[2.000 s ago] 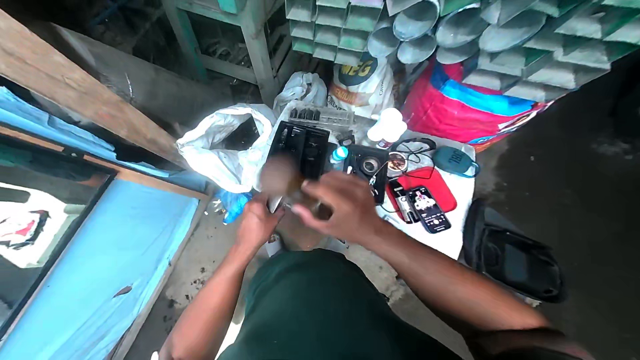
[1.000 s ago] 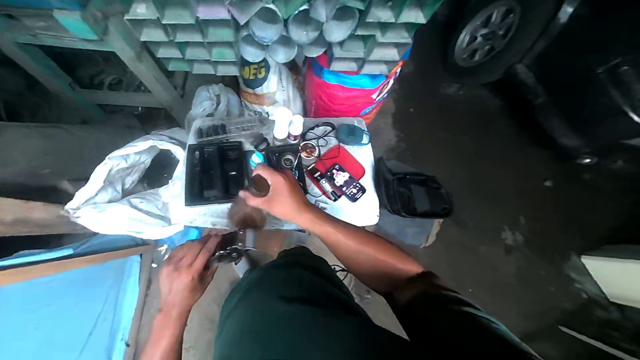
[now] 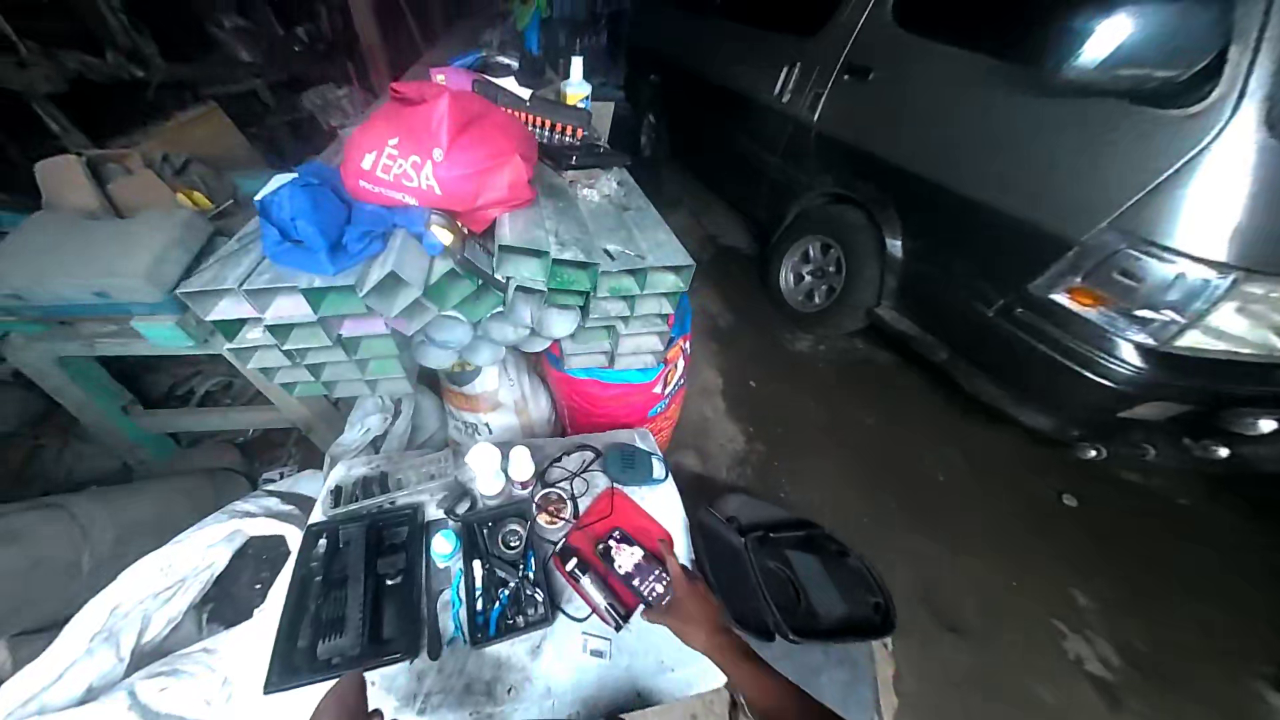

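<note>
My right hand [image 3: 688,602] is at the right edge of a smartphone [image 3: 634,566] with a lit screen, its fingers touching the phone's side. The phone lies on a red case [image 3: 622,513], beside a slim black and silver device [image 3: 594,588]. My left hand [image 3: 345,700] shows only in part at the bottom edge, just below a black plastic tray [image 3: 345,590]; what it holds is hidden. Between tray and phone sits a smaller black box [image 3: 507,570] of small tools with blue handles, next to a blue-capped bottle [image 3: 445,545].
White bottles [image 3: 487,468], a clear compartment box [image 3: 390,480] and a teal pouch [image 3: 635,464] stand at the table's back. An open black zip case [image 3: 800,570] lies right. Stacked metal tubes [image 3: 590,290], a pink bag [image 3: 440,155] and a dark van [image 3: 1000,220] are beyond.
The view has swung up and right. My right hand has moved from the blurred brown object near my left hand to the phone. My left hand is now mostly out of view.
</note>
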